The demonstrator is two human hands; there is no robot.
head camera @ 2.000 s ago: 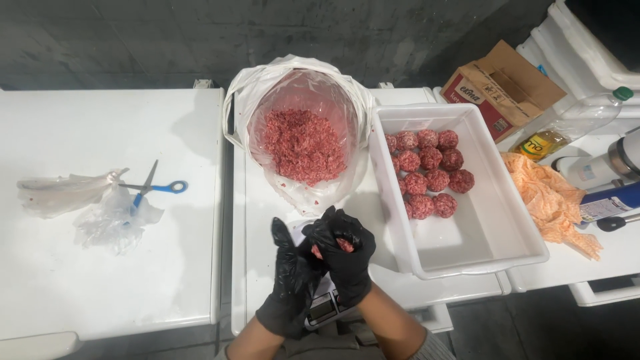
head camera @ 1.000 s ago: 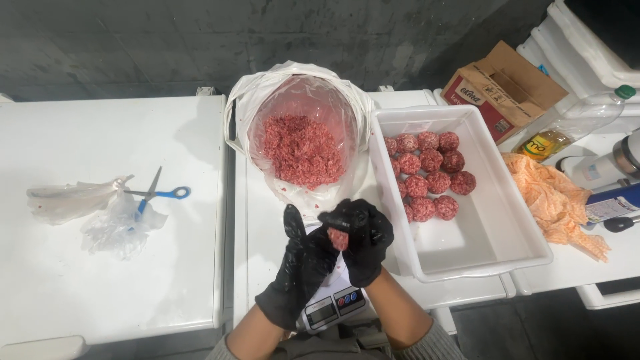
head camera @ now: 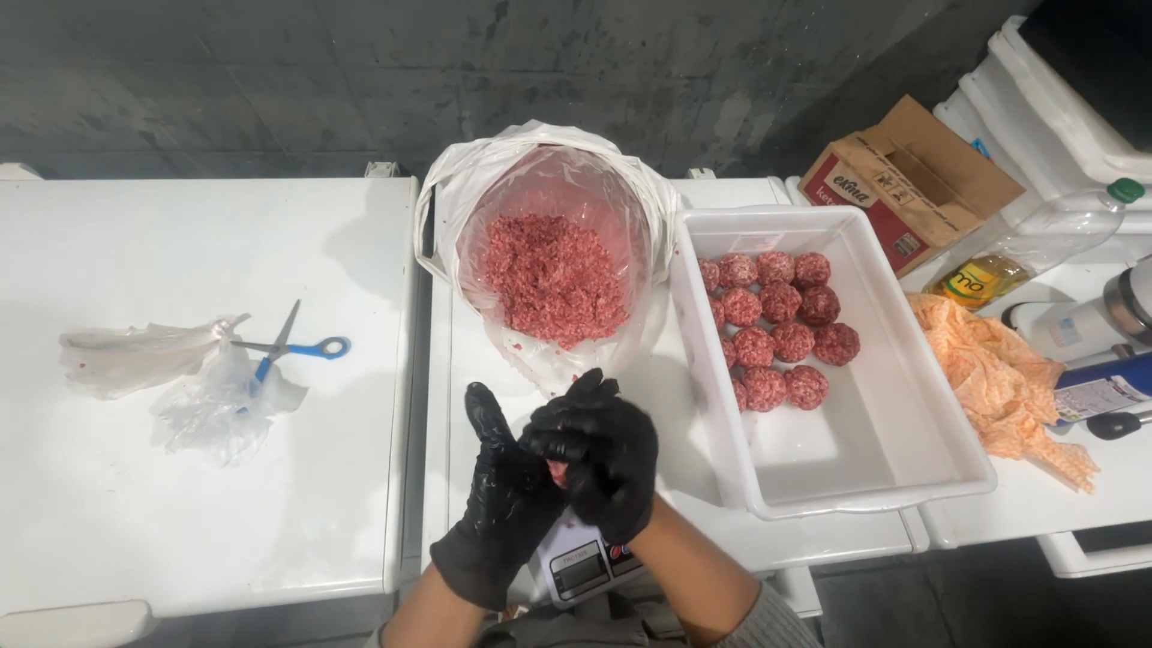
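Note:
Both hands wear black gloves and meet above a white kitchen scale (head camera: 576,567). My left hand (head camera: 504,495) lies under a lump of ground meat (head camera: 559,472), thumb pointing up. Curled over the same lump is my right hand (head camera: 598,454); most of the meat is hidden between the palms. Just beyond them, loose ground meat (head camera: 556,281) fills a clear plastic bag (head camera: 630,220) inside a white bag-lined container. To the right, a white plastic tub (head camera: 891,432) holds several round meatballs (head camera: 793,342) in rows, mostly toward its left and far side.
Blue-handled scissors (head camera: 310,348) and crumpled plastic bags (head camera: 144,355) lie on the left table. At the right are an open cardboard box (head camera: 909,184), an oil bottle (head camera: 990,270), an orange cloth (head camera: 985,378) and a blue item (head camera: 1102,389). A dark wall stands behind.
My right hand has closed over the meat lump, which showed more one second ago. Both hands stay together over the scale. The meatballs in the tub look unchanged.

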